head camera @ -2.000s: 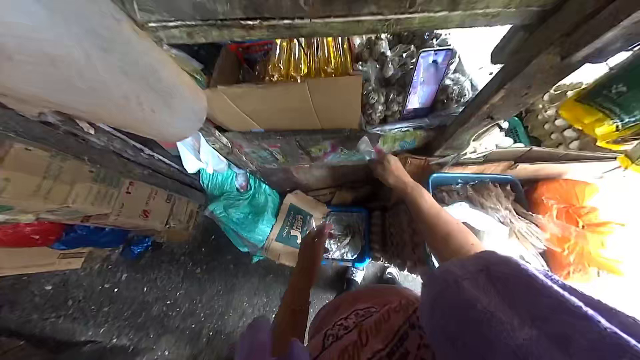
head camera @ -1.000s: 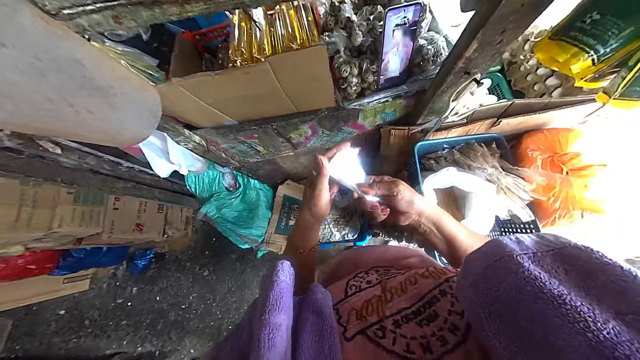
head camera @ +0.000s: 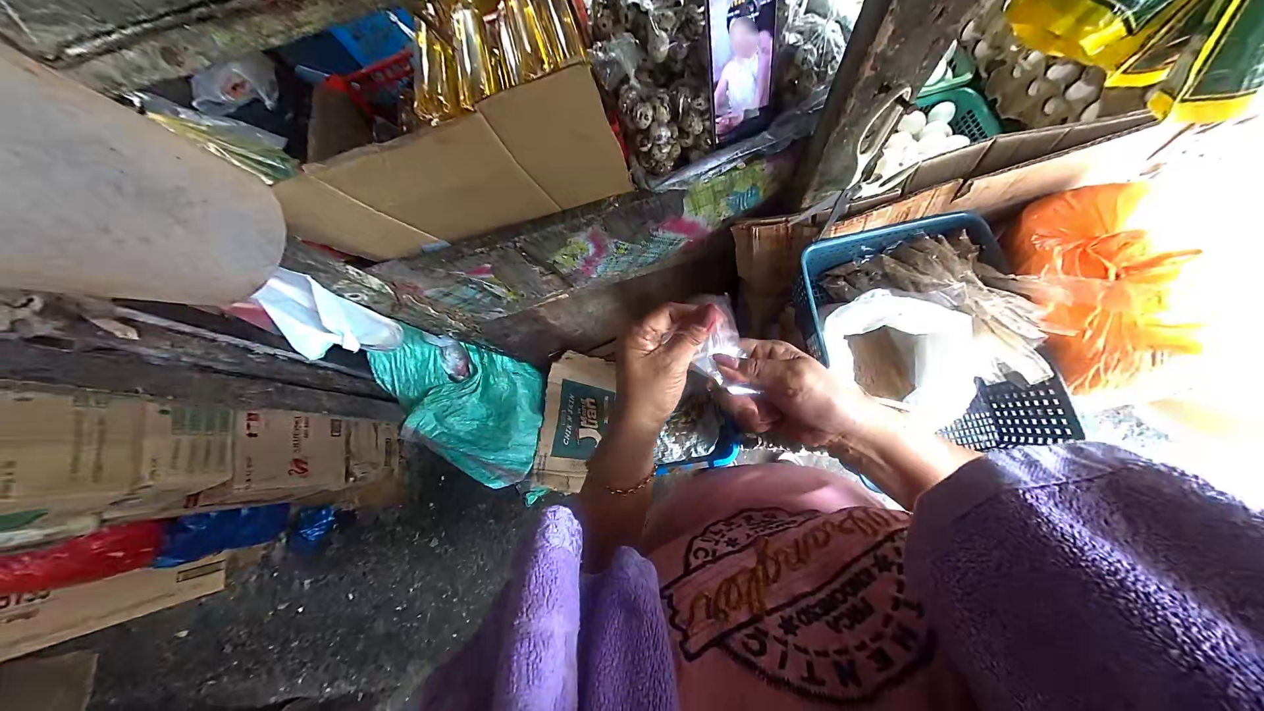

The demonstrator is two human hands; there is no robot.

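Both my hands hold a small clear plastic bag [head camera: 719,341] between them, in front of my body. My left hand [head camera: 654,370] pinches its upper left part with thumb and fingers. My right hand [head camera: 792,390] grips the lower right part of the plastic, where it shines in the light. What the bag contains, if anything, I cannot tell. Beneath the hands, partly hidden, are a printed cardboard box [head camera: 576,420] and a blue-rimmed container [head camera: 729,456] with plastic-wrapped goods. A blue plastic basket [head camera: 818,259] with dried goods and an open white plastic bag [head camera: 943,346] stands right of my right hand.
Ahead are a cardboard box [head camera: 464,163] of golden bottles or packs, small bagged goods [head camera: 657,99] and a phone [head camera: 743,74]. Scissors [head camera: 874,148] hang by a wooden post [head camera: 864,89]. A green plastic bag [head camera: 469,405] lies left, an orange bag [head camera: 1096,286] right.
My right hand has come back from the ledge ahead to meet my left hand, which has risen. The clear plastic shows between them in both later frames.
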